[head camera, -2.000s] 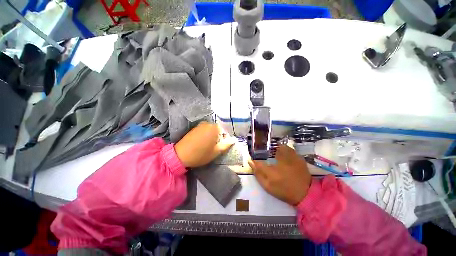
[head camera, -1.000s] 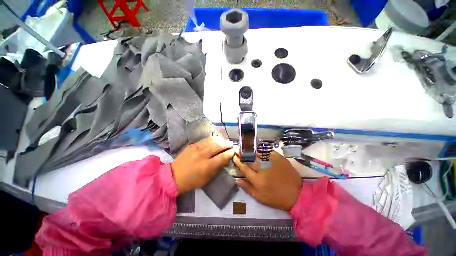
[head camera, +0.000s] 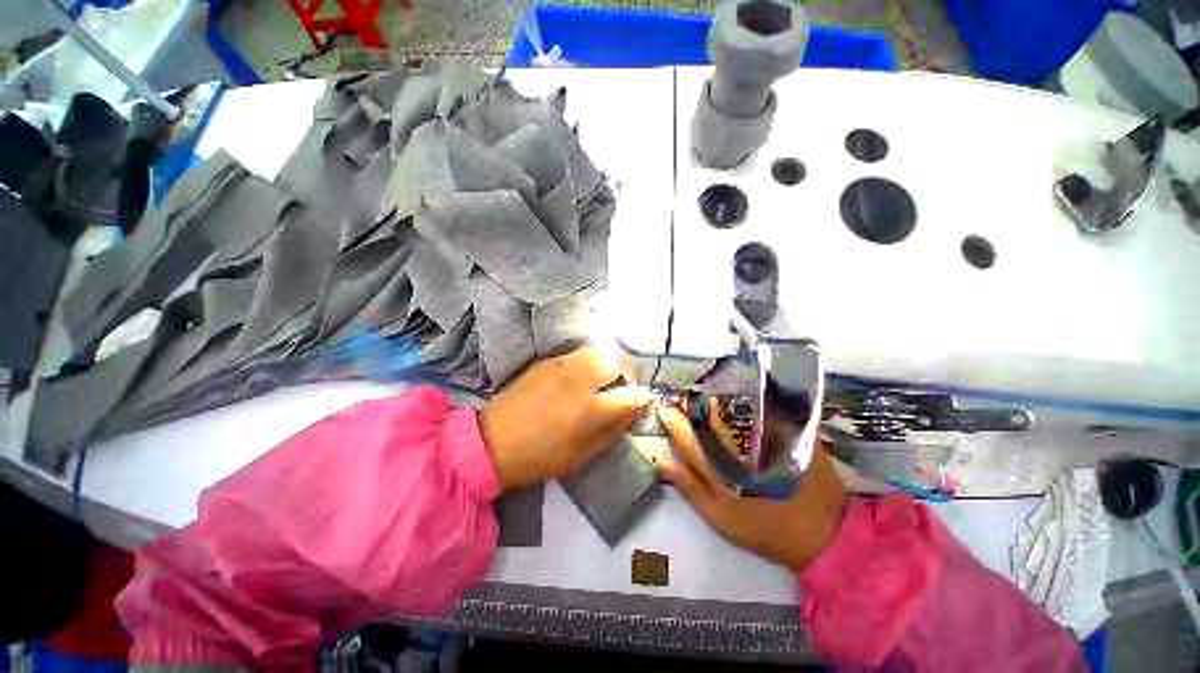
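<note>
A grey cut piece (head camera: 612, 492) lies flat below the needle area, one end sticking out towards the front edge. My left hand (head camera: 559, 414) is closed on its upper part, fingertips bunched beside the needle. My right hand (head camera: 757, 506) lies right of the needle with a finger pointing at the piece; the shiny metal guard (head camera: 787, 414) covers part of it, so its grip is unclear. The presser foot is hidden. The white machine head (head camera: 908, 309) is behind my hands. A grey pile of cut pieces (head camera: 494, 197) lies to the left.
A small brown square (head camera: 649, 567) lies near the front edge, above the measuring tape strip (head camera: 632, 628). A white ribbed bundle (head camera: 1063, 552) and a dark round object (head camera: 1129, 489) are at the right. A blue crate (head camera: 605, 37) is behind the table.
The view has shifted, so the machine head and guard appear further right and the guard more side-on. My fingertips remain together by the needle. The grey piece still sticks out towards the front.
</note>
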